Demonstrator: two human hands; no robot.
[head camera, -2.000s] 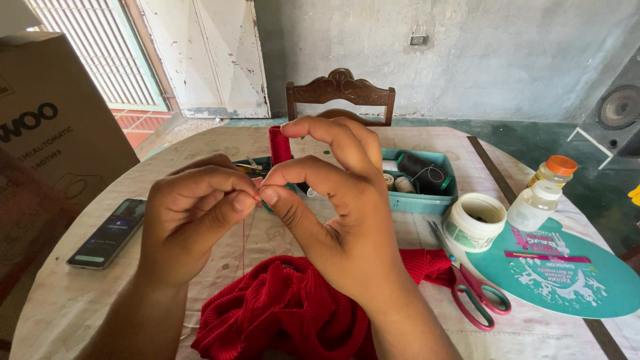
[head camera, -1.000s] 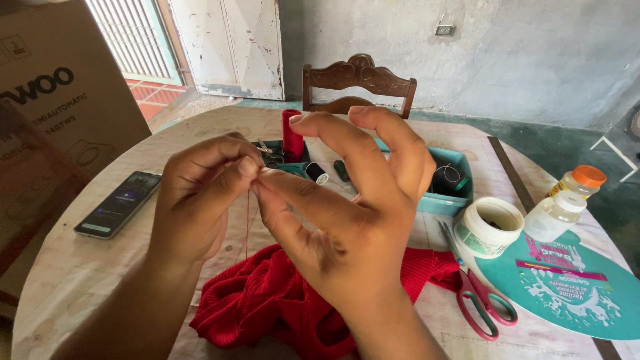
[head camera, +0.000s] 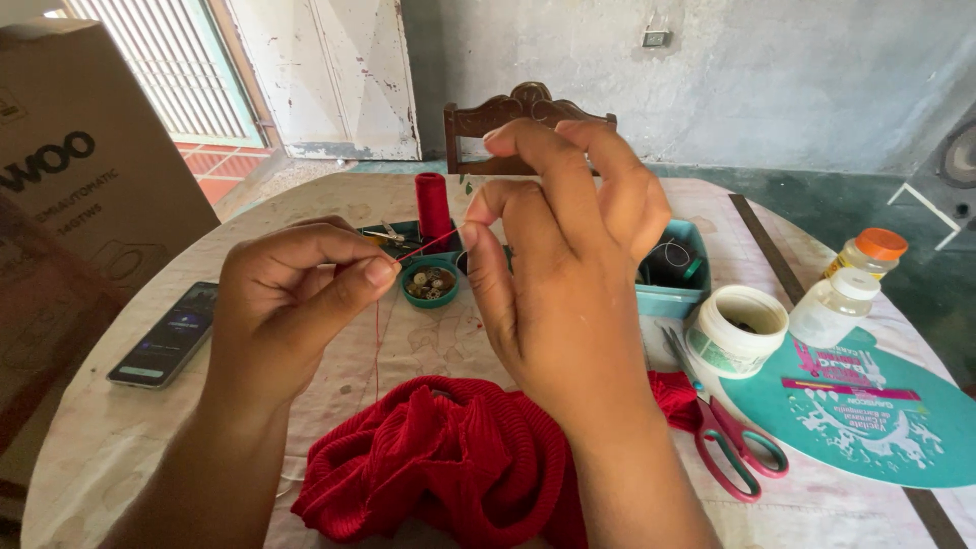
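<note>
A red thread (head camera: 427, 245) is stretched between my two raised hands. My left hand (head camera: 305, 297) pinches it between thumb and index finger, and a strand hangs from there toward the red ribbed knit fabric (head camera: 450, 457) on the table. My right hand (head camera: 564, 267) pinches the other end at thumb and index fingertips, its other fingers raised; whether a needle is there cannot be told. Behind the hands stand a spool of red thread (head camera: 433, 207) and a small green dish of buttons (head camera: 429, 283). Red-handled scissors (head camera: 736, 446) lie right of the fabric.
A phone (head camera: 164, 335) lies at the left, near a large cardboard box (head camera: 84, 152). On the right are a teal sewing box (head camera: 675, 301), a white tub (head camera: 736, 335), two bottles (head camera: 835, 309), a teal round fan or mat (head camera: 839, 450) and a dark strip (head camera: 770, 252). A wooden chair (head camera: 530, 103) stands behind.
My hands, with fingertips together a second ago, have moved apart, and the red thread now shows stretched between them. The dish of buttons has come into sight between the hands.
</note>
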